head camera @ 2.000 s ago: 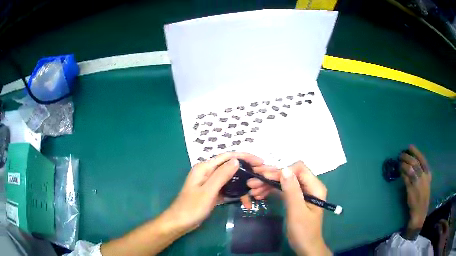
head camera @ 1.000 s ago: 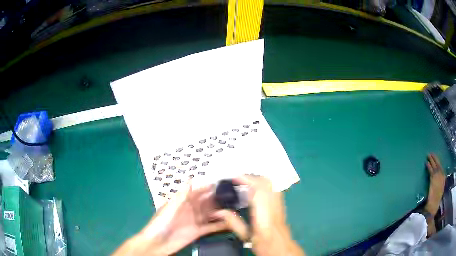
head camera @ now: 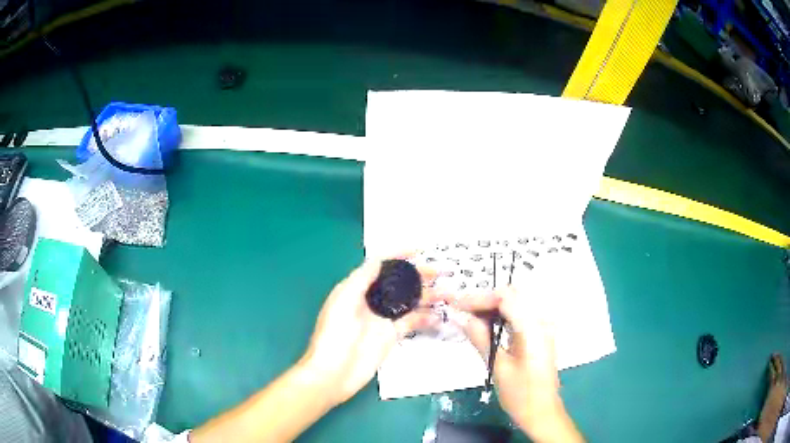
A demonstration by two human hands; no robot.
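Note:
My left hand (head camera: 346,333) holds a round black housing (head camera: 394,289), its open face turned up, over the left edge of the white paper sheet. My right hand (head camera: 524,359) holds dark tweezers (head camera: 495,346), their two prongs apart and pointing away from me over the sheet; fingers of this hand reach close to the housing. The white paper sheet (head camera: 476,173) bears rows of small dark pieces (head camera: 530,265) on its lower half; my hands hide some of them. A dark square pad (head camera: 472,433) is partly in view at the near edge.
A blue bin (head camera: 165,130) with a clear bag of small parts (head camera: 137,216) is at the left. A green box (head camera: 74,320) and a clear plastic bag (head camera: 139,355) are nearer. Another round housing (head camera: 707,349) lies at right, near another person's hand (head camera: 771,389). A dark round part (head camera: 230,77) is on the belt.
The camera view has swung. The black housing, turned away from me two seconds ago, now shows its round face in my left hand. The tweezers now point away with prongs over the sheet.

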